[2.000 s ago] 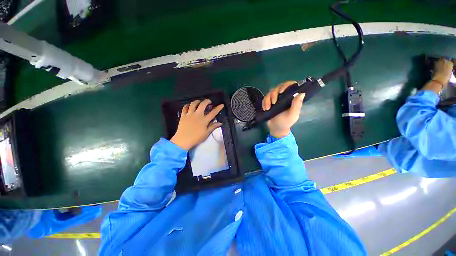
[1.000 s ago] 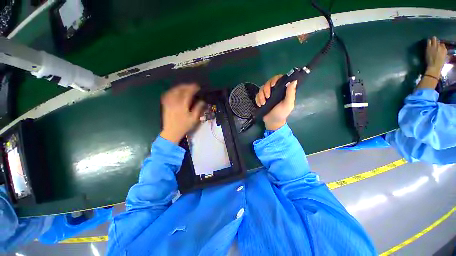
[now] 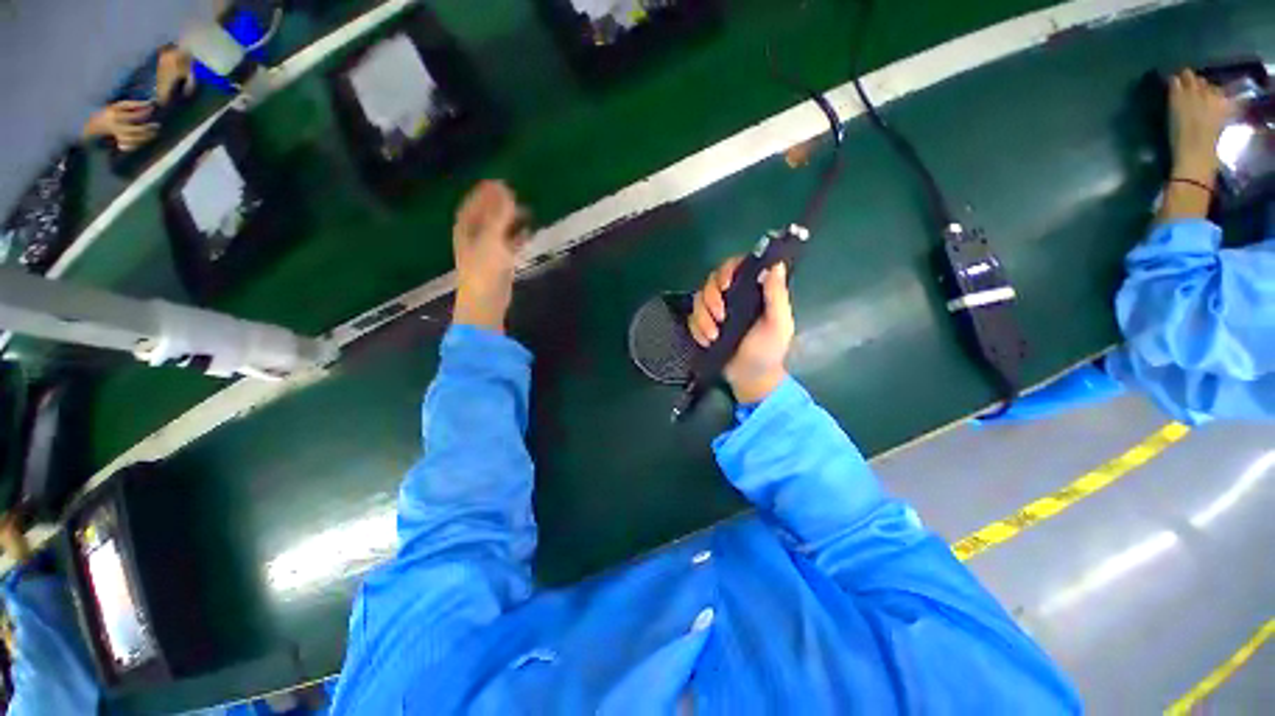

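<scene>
My right hand (image 3: 748,333) is closed around the black electric screwdriver (image 3: 738,311), its tip pointing down-left beside the round screw dish (image 3: 657,340). The dish is dark with a grey speckled face, partly covered by the tool and hand. My left hand (image 3: 490,231) is stretched forward over the white rail, blurred; I see nothing held in it, but its fingers are unclear. The tray with the tablet unit is no longer in front of me.
Trays with units (image 3: 396,95) sit on the green strip beyond the pale rail (image 3: 699,165). Another tray (image 3: 115,588) lies at left. A white pipe arm (image 3: 231,343) is at left. A black inline box (image 3: 984,301) lies right. Other people's hands (image 3: 1200,126) show at right and upper left.
The tray and unit have left the bench in front of me. My left hand has moved forward to the rail. The view has shifted, showing more of the far strip. My right hand still holds the screwdriver.
</scene>
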